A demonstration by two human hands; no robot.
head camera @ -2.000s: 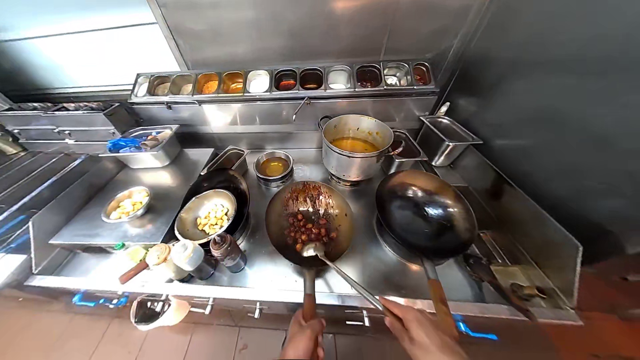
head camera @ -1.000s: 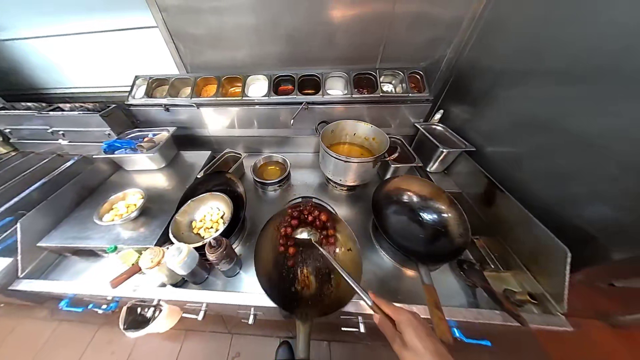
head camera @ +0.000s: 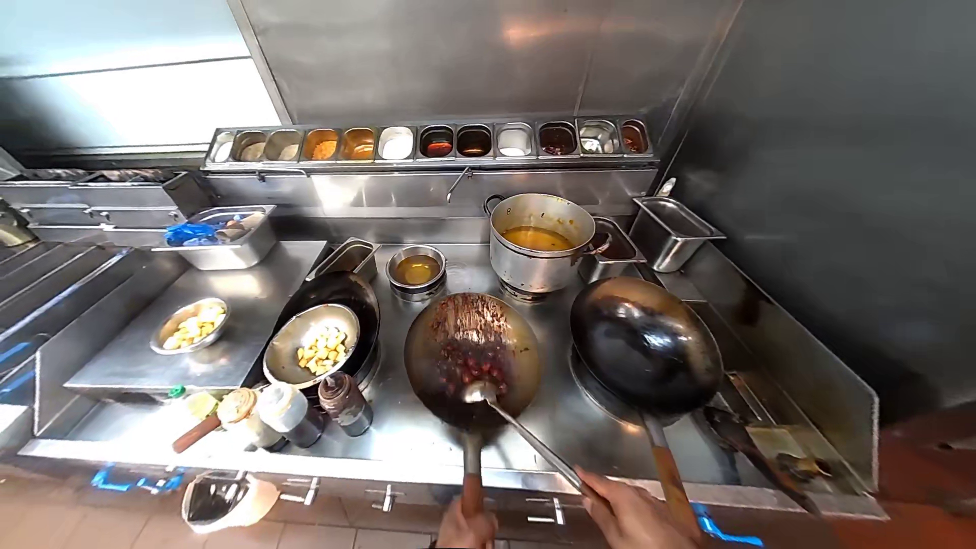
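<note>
My left hand [head camera: 467,528] grips the wooden handle of a wok [head camera: 518,351] at the front middle of the steel range. Dark red, glossy pieces of food [head camera: 469,366] lie in the wok's lower half, and brown residue streaks its upper wall. In my right hand [head camera: 637,512] is the handle of a metal ladle [head camera: 534,442], whose bowl rests in the wok against the food. Just right of it sits a dark empty wok [head camera: 644,343] with a wooden handle close to my right hand.
A stockpot of orange-brown liquid [head camera: 540,263] stands behind the woks. Left are a bowl of oil [head camera: 417,271], a pan with yellow cubes [head camera: 284,349], squeeze bottles [head camera: 347,408] and a bowl of pale pieces [head camera: 164,335]. Seasoning containers [head camera: 396,143] line the back shelf.
One second ago the wok was tilted, its food heaped near the far rim. Now it lies flatter, and the food is lower in it. My left hand is back in view on its handle.
</note>
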